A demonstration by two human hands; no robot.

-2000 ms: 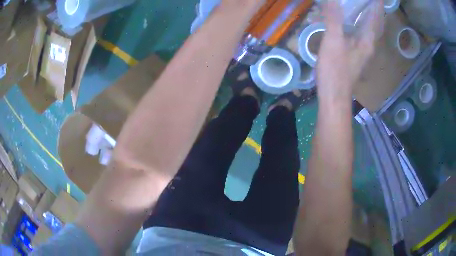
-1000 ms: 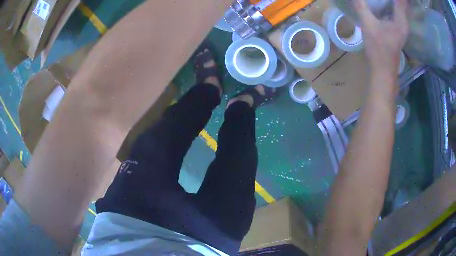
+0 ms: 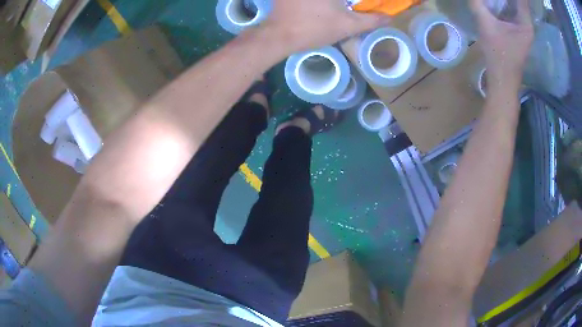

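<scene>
My left hand (image 3: 319, 18) is at the top edge, partly cut off, over the silver end of the orange shaft (image 3: 390, 5); whether it grips the shaft does not show. My right hand (image 3: 506, 29) is at the top right, fingers apart around a blurred clear thing (image 3: 504, 7); its hold is unclear. Below the shaft, clear film rolls with white cores stand close together: one near my feet (image 3: 295, 71), one on cardboard (image 3: 365, 64) and another beside it (image 3: 420, 46).
An opened cardboard box (image 3: 32, 137) at the left holds white cores (image 3: 83, 133). Another film roll (image 3: 223, 14) is at the top. Silver frame rails (image 3: 413, 185) run at the right. A closed box (image 3: 332, 287) lies behind my legs on the green floor.
My left hand has come over the shaft's silver end, which showed before. My right hand has moved slightly right. The view has shifted, bringing the box of cores into fuller sight.
</scene>
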